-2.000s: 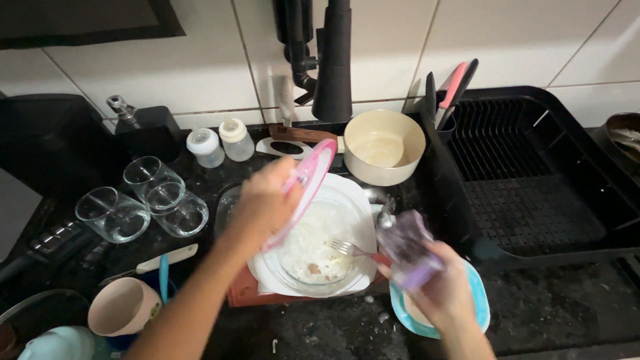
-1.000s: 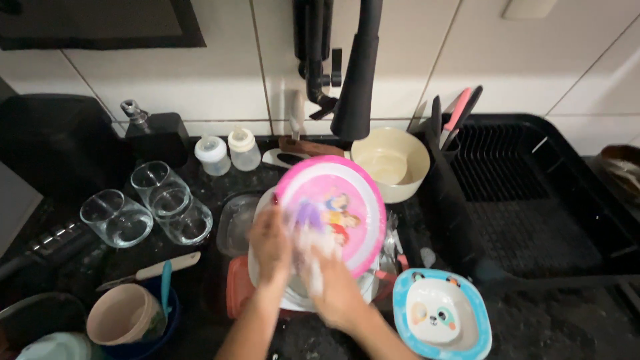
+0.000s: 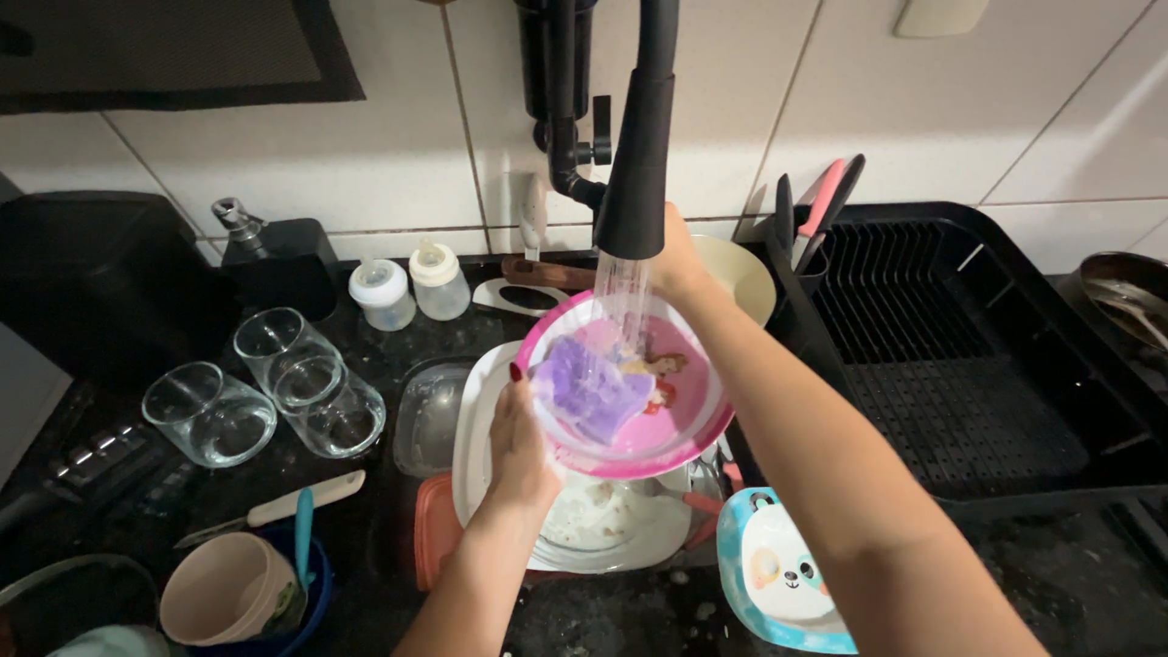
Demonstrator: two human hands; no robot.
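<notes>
My left hand [image 3: 520,438] grips the left rim of a pink and white children's plate [image 3: 680,411], tilted above the stacked dishes. A purple sponge or cloth [image 3: 593,388] lies on the plate at that side. Water runs from the black faucet [image 3: 634,182] onto the plate. My right hand [image 3: 675,255] reaches up behind the faucet spout; its fingers are mostly hidden, so what it touches cannot be told. Under the plate is a white dish [image 3: 474,420] with a soapy glass plate and a fork with a red handle. A blue bear-faced plate [image 3: 739,566] sits below my right forearm.
Glass tumblers [image 3: 210,415], two baby bottles [image 3: 441,278] and a black soap dispenser [image 3: 278,260] stand at left. A cream pot [image 3: 730,274] is behind my right arm. At right are a black dish rack [image 3: 958,365], upright knives [image 3: 821,205] and a dark pan [image 3: 1131,292].
Both hands were over the plate a second ago; my right hand has since moved up to the faucet. Water now runs, and the purple sponge or cloth lies on the plate.
</notes>
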